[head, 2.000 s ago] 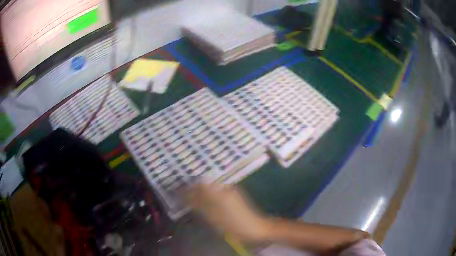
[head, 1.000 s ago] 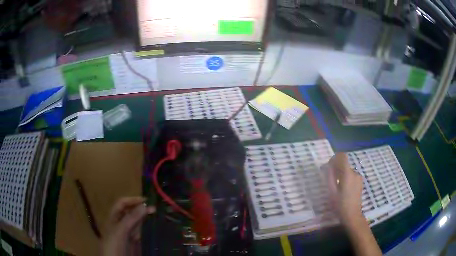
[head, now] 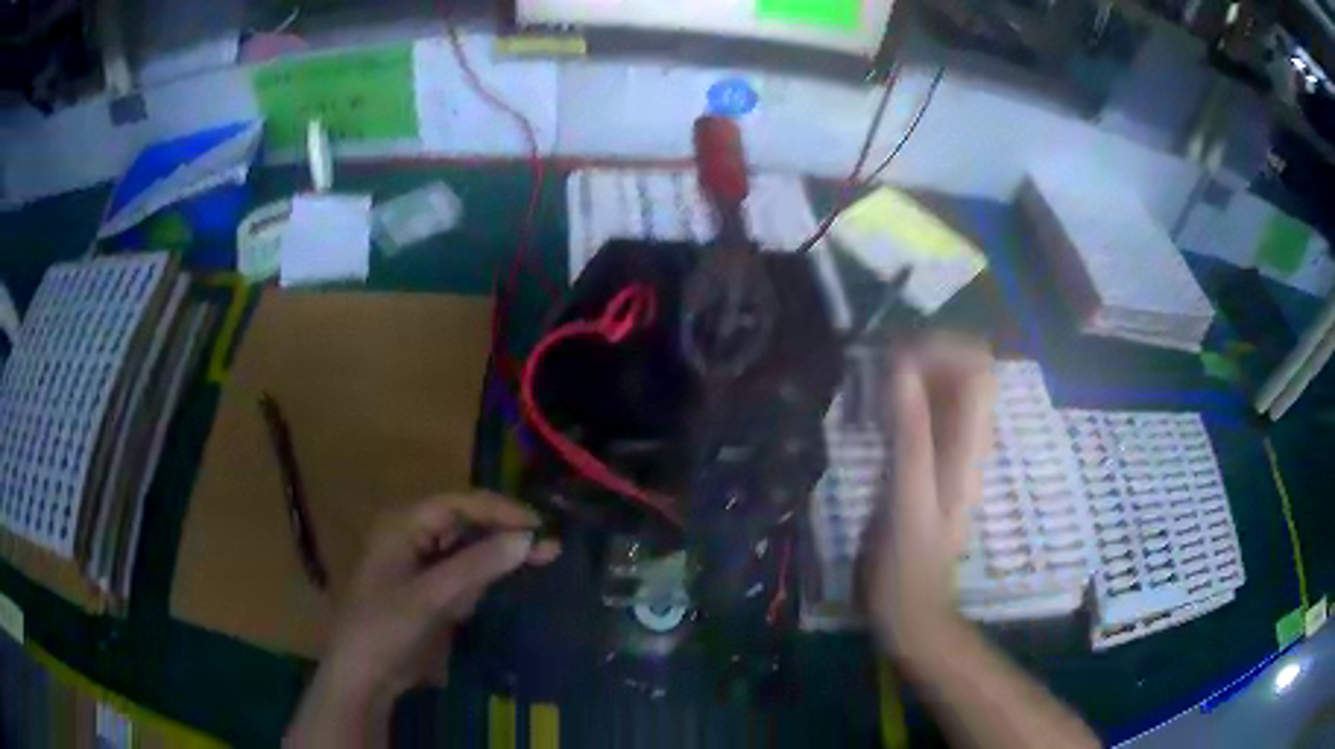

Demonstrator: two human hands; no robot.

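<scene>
The black test fixture (head: 600, 366) stands in the centre, with a red looped wire (head: 549, 417) on it. Its red clamp handle (head: 720, 161) is upright. The nest (head: 656, 585), with a white round spot, is uncovered at the front. My left hand (head: 425, 578) is left of the nest, thumb and finger pinched together; a tiny dark bit shows at the tips, too small to identify. My right hand (head: 930, 468) is blurred, raised over the left part of the parts tray (head: 1025, 512), right of the fixture; its fingertips are unclear.
A brown board (head: 366, 381) with a dark strip (head: 290, 490) lies left. A tilted tray stack (head: 88, 395) is far left. Another tray (head: 1164, 512) is at right, one (head: 630, 205) behind the fixture. Note papers (head: 915, 242), a white stack (head: 1120, 264) and the monitor (head: 703, 12) are behind.
The red clamp handle has gone from lying toward me to upright, uncovering the nest. My right hand has moved from the right trays toward the fixture. The view has tilted down.
</scene>
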